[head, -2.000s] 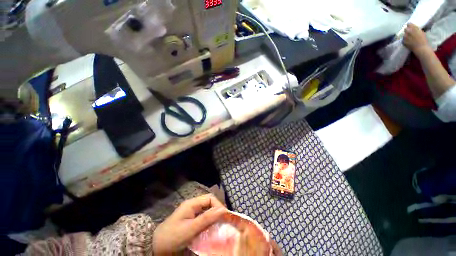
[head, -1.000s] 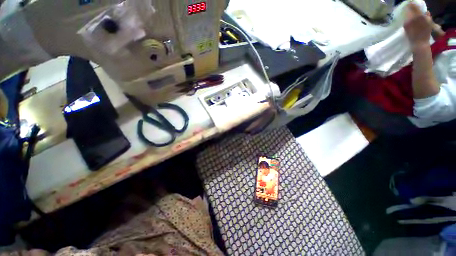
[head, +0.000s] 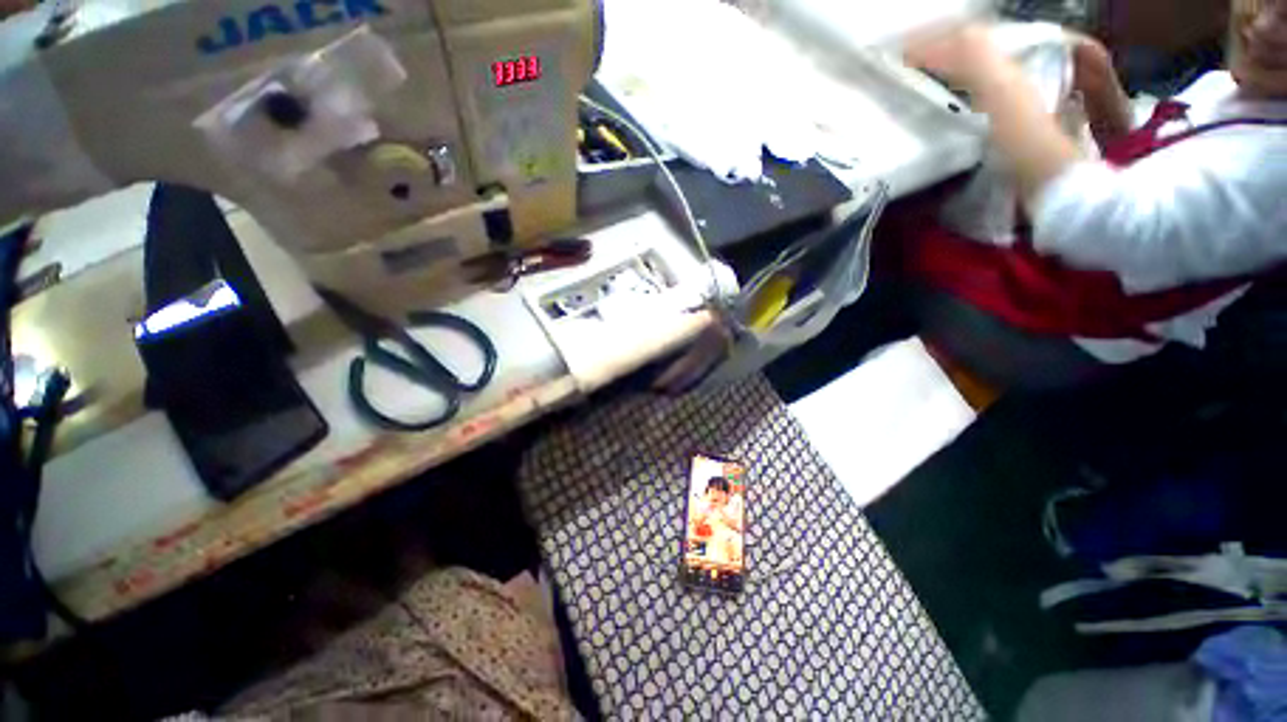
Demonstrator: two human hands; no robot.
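Neither of my hands is in the picture. Nearest in front of me is a smartphone [head: 716, 522] on the patterned cloth-covered seat [head: 762, 642], its screen lit with a bright picture of a person. Floral fabric [head: 438, 652] shows over my lap at the bottom edge. On the machine table [head: 184, 525] lie dark-green-handled scissors [head: 424, 372] and a second smartphone [head: 240, 423], its screen dark with a bright reflection, on a dark strap [head: 191, 254]. No fruit is in view.
A cream sewing machine [head: 367, 212] with red digits stands behind the scissors. Dark red snips [head: 544, 260] lie by a white tray [head: 614, 303]. A pouch [head: 819, 282] hangs at the table edge. A person in a red apron [head: 1044, 282] handles white cloth at the right.
The hand and the pink-orange fruit seen two seconds ago are out of the picture. The view has shifted right, showing more of the neighbouring person, whose arms have moved.
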